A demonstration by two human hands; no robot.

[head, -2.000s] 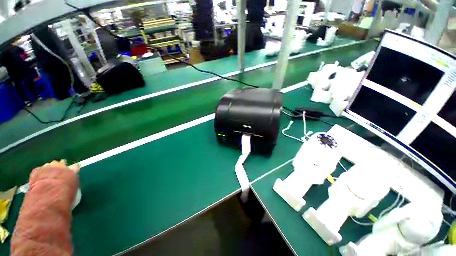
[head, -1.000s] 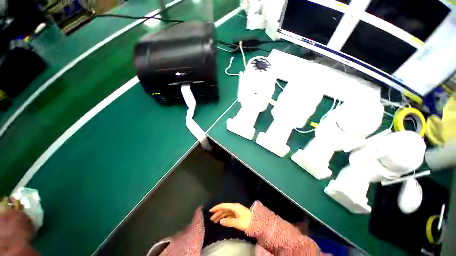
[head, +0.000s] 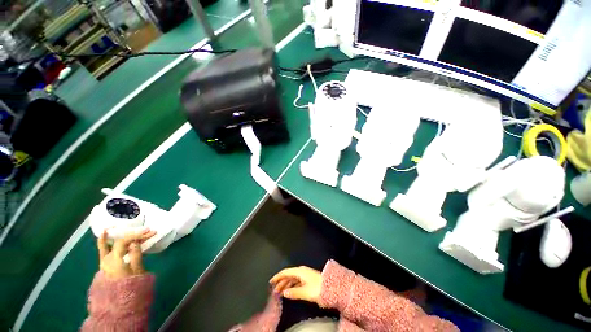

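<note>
A white security camera (head: 165, 224) with a dark dotted lens ring lies on its side on the green bench at the left, its foot towards the right. My left hand (head: 122, 256) grips the near side of its round head, fingers over the white shell. My right hand (head: 299, 283) is low in the middle, in front of my body, with fingers curled; whether it pinches anything is hidden. Several more white security cameras (head: 330, 133) stand in a row right of the bench corner, the rightmost with a thin white antenna.
A black label printer (head: 236, 97) stands behind, with a white label strip (head: 257, 162) curling to the bench edge (head: 223, 249). A monitor (head: 453, 48), a flat white keyboard, a yellow tape roll (head: 544, 141) and a mouse (head: 555, 243) on a black pad are at the right.
My left hand has come in from the left edge, and a security camera now lies at it on the bench. My right hand came into view and has stayed low, its fingers more curled.
</note>
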